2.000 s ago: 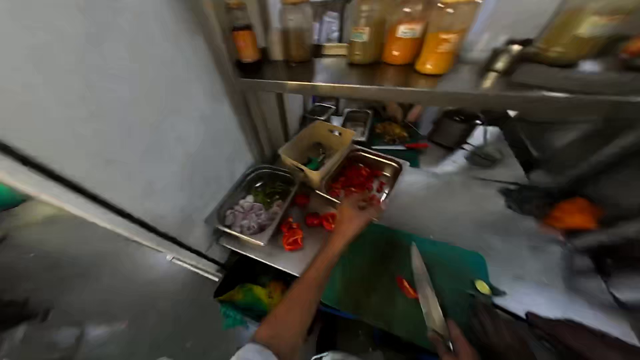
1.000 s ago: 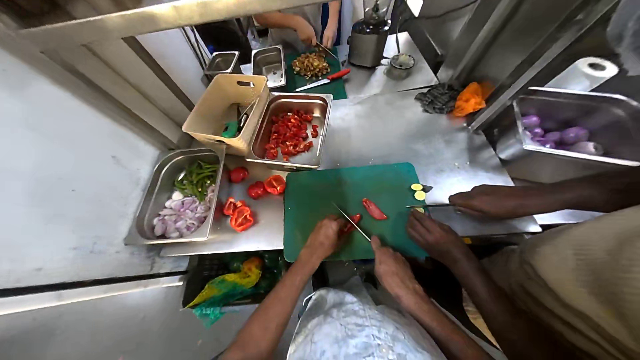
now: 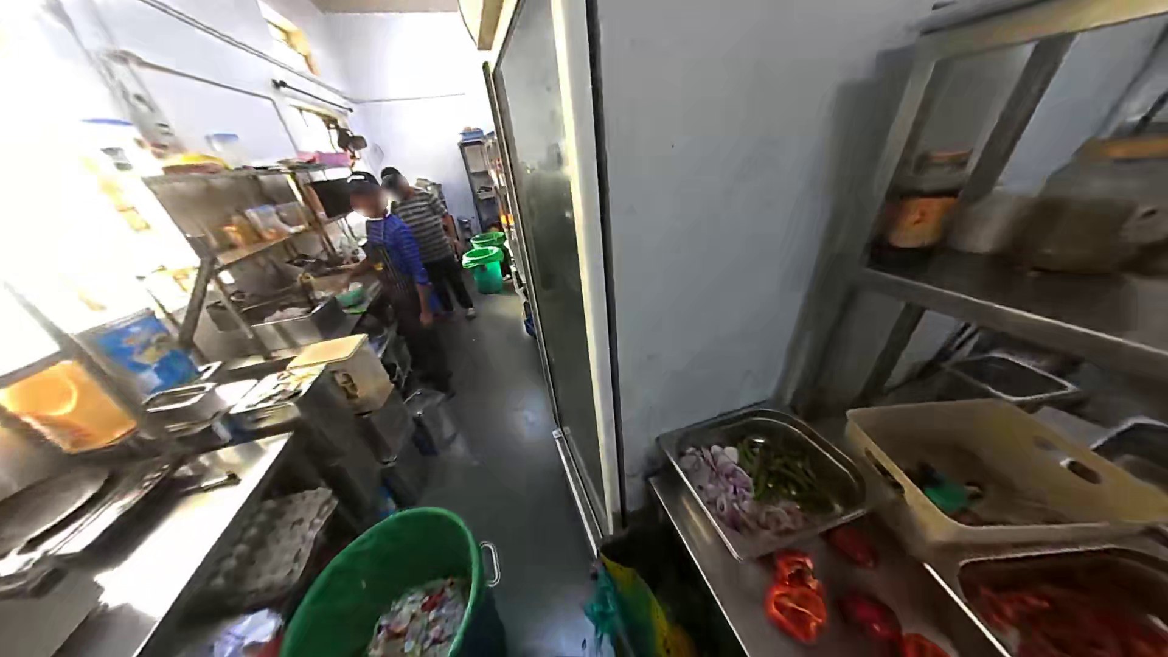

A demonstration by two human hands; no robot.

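Note:
Neither of my hands shows in the head view now. At the lower right, a steel tray (image 3: 766, 415) holds sliced onion (image 3: 716, 474) and green chillies (image 3: 783, 473). In front of it, on the steel table (image 3: 703, 570), lie a cut red pepper (image 3: 796, 598) and several more red peppers (image 3: 870, 613). A cream plastic crate (image 3: 995, 529) with a green item inside stands to the right of the tray. Below the crate, the corner of a steel pan (image 3: 1049, 557) with chopped red pepper is cut off by the frame.
A green bin (image 3: 401, 529) with scraps stands at the bottom left of the aisle (image 3: 511, 420). Two people (image 3: 397, 246) stand farther back by a counter. A steel worktop (image 3: 219, 511) runs along the left. A shelf (image 3: 1022, 306) with jars overhangs the right side.
The view has swung far to the left, toward the aisle. Both hands, the knife and the green cutting board, seen one second ago, are out of frame.

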